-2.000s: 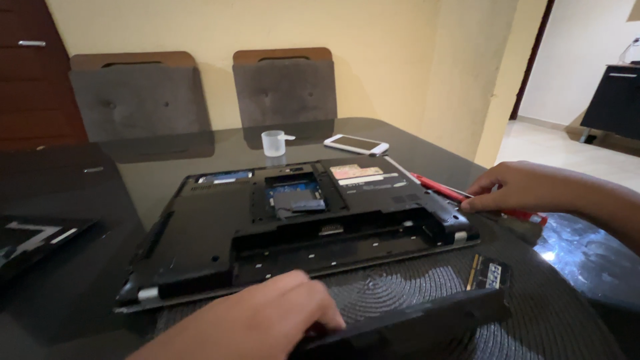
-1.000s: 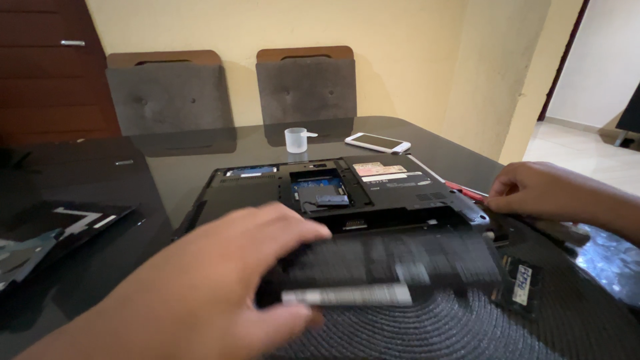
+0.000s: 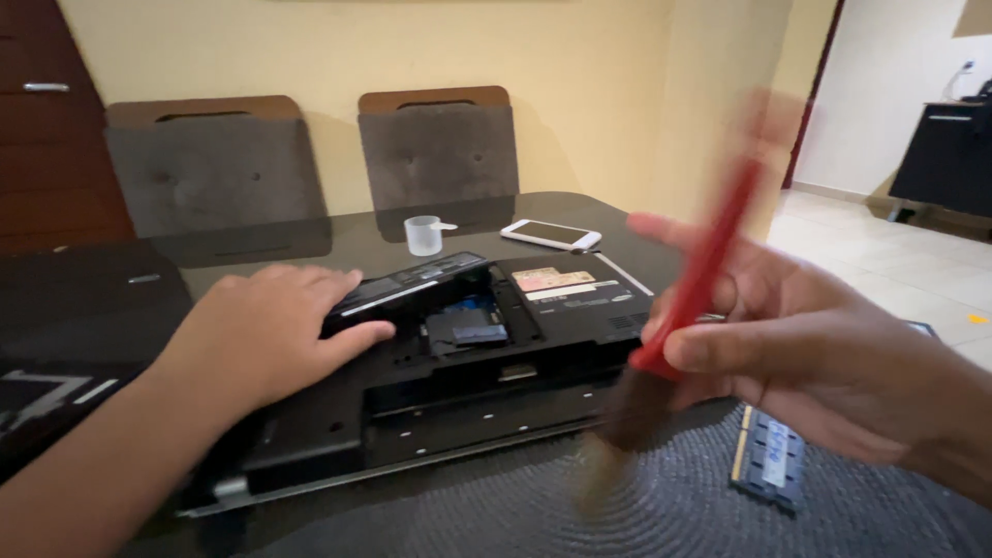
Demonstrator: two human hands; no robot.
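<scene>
My right hand [image 3: 775,325] holds a red-handled brush [image 3: 701,271], blurred by motion, its bristles pointing down over the round woven placemat [image 3: 542,496]. At the left, my left hand [image 3: 271,333] grips the end of a black laptop battery [image 3: 418,283], which lies tilted across the upturned laptop [image 3: 310,434]. Beside the battery the laptop's open compartment [image 3: 465,325] shows inner parts. The long battery bay [image 3: 496,395] along the near edge has nothing in it. A memory module [image 3: 769,457] lies on the placemat below my right hand.
Behind the laptop, a clear plastic measuring cup [image 3: 424,235] and a white smartphone [image 3: 551,233] sit on the dark glossy table [image 3: 310,236]. Dark panels [image 3: 46,403] lie at the left. Two grey padded chairs [image 3: 442,155] stand at the far side.
The battery has gone from in front of the laptop to on top of it, with my left hand. My right hand has lifted the red-handled brush from beside the laptop.
</scene>
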